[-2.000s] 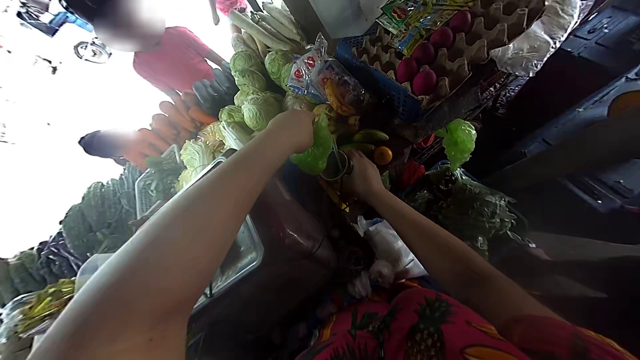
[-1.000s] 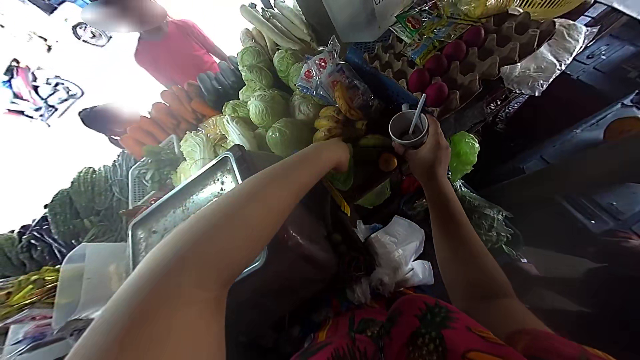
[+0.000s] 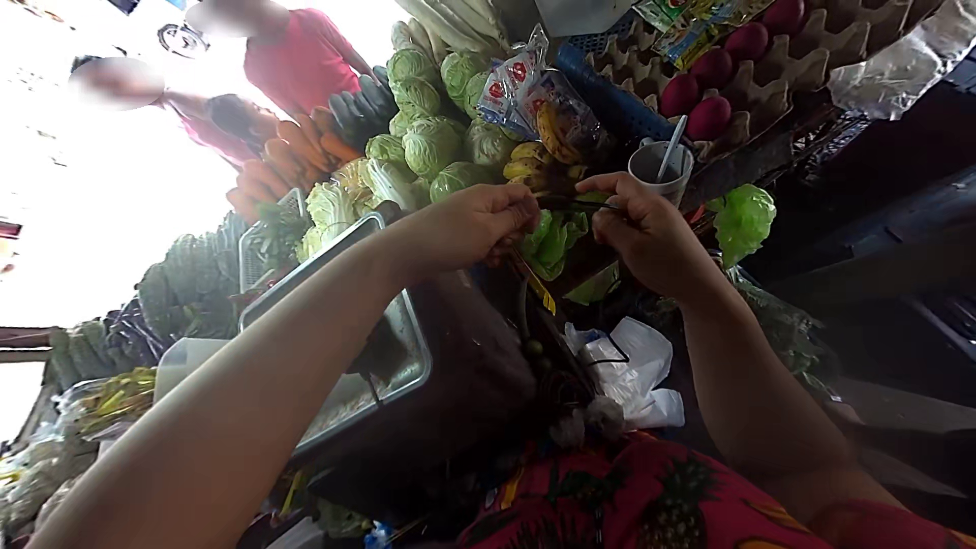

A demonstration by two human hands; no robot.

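A thin dark band or cord [image 3: 568, 201] stretches between my two hands in front of the bananas. My left hand [image 3: 499, 221] has its fingers closed on one end. My right hand [image 3: 637, 221] pinches the other end, its index finger extended. Green lettuce-like leaves [image 3: 555, 244] lie just below and between the hands. Directly behind my right hand stands a mug [image 3: 660, 164] with a pale spoon handle in it. Ripe bananas [image 3: 530, 164] sit just beyond my left hand. What my left palm covers is hidden.
Cabbages [image 3: 431, 145], carrots [image 3: 290, 149] and white radishes [image 3: 465, 23] are piled ahead. A clear-rimmed tray [image 3: 415, 335] lies under my left forearm. Red eggs [image 3: 711, 118] sit in a carton at the right. White plastic bags [image 3: 637, 374] lie near my body. People stand beyond the produce.
One second ago my right hand held the mug; now the mug stands behind it, released. My right hand has moved left toward my left hand, and a dark band now spans them.
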